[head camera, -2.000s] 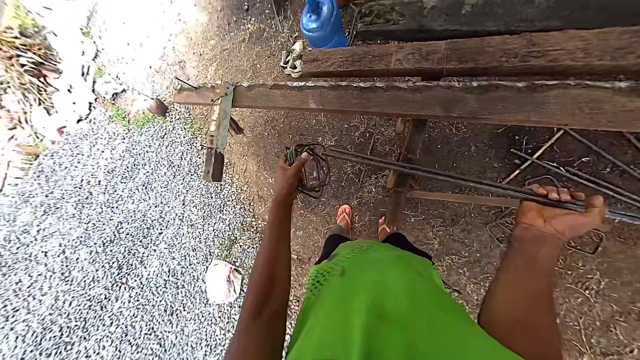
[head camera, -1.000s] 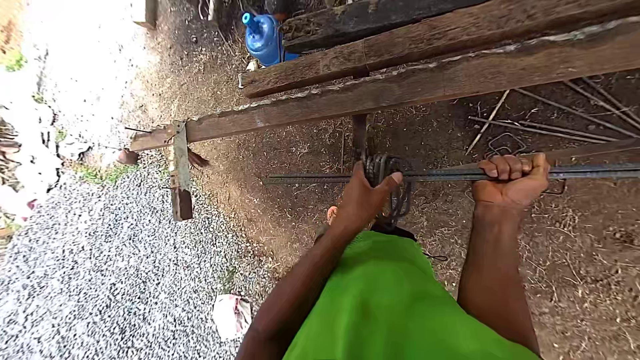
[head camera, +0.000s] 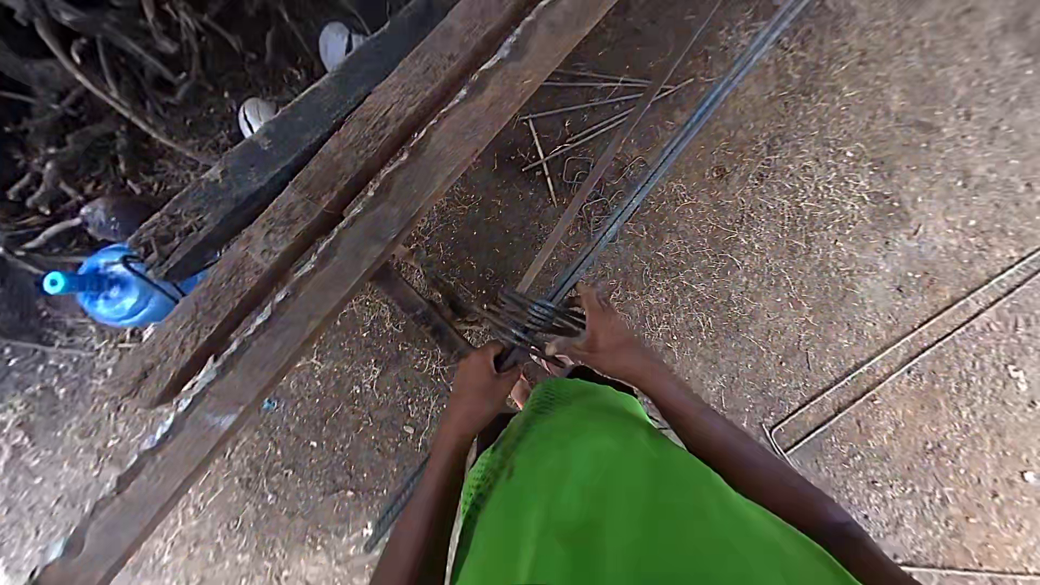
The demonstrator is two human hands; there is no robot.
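Note:
A bundle of long steel reinforcing bars (head camera: 642, 199) runs from the top right down to my body, and its other end shows at the lower left beside my forearm. Around the bars, close in front of me, sit several bent steel wire stirrups (head camera: 532, 318). My left hand (head camera: 479, 382) is closed on the bars just below the stirrups. On the right side of the stirrups is my right hand (head camera: 605, 341), its thumb and fingers at their edge; part of its grip is hidden.
Long wooden beams (head camera: 390, 195) cross the left side. A blue plastic water bottle (head camera: 126, 288) lies beyond them. Thin rods (head camera: 593, 104) and loose stirrups (head camera: 578, 171) lie on the dirt ahead. A long bent steel frame (head camera: 902, 349) lies at the right.
The view has turned strongly. My right hand has come in from farther along the bars to the stirrups, near my left hand. The stirrups now sit around the bars close to my body.

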